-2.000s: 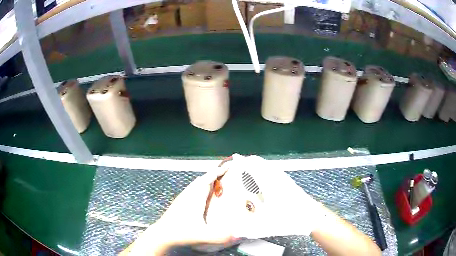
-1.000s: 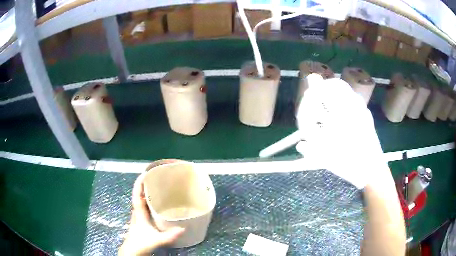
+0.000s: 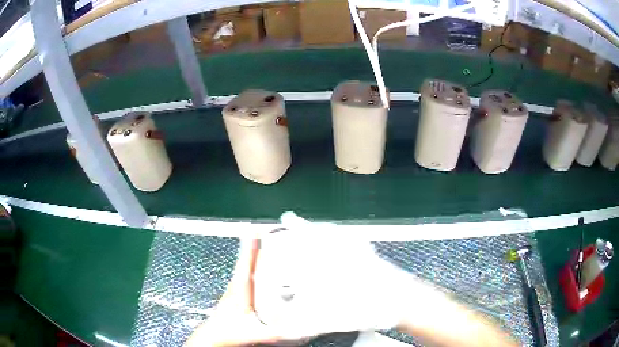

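Observation:
A beige appliance housing (image 3: 288,295) is in front of me over the bubble wrap mat (image 3: 183,271), washed out by glare. An orange-brown strip and a small round spot show on it. My bare left hand (image 3: 237,315) holds its left side. My right hand (image 3: 353,274), in a white glove, is around its right side; its fingers are lost in the glare. I cannot tell glove from housing edge there. A white card (image 3: 373,340) lies partly hidden below my right hand.
Several beige housings, one at the middle (image 3: 360,135), stand on the green belt (image 3: 312,196) behind. A hammer (image 3: 529,291) lies on the mat's right side, beside a red bin (image 3: 584,288) holding a silvery container. A grey post (image 3: 88,129) rises at left. A white cord (image 3: 372,54) hangs above.
A second ago the housing stood open end up in my left hand, with my right hand away holding a pale bar-like piece. Now both hands are together on the housing, its opening out of sight.

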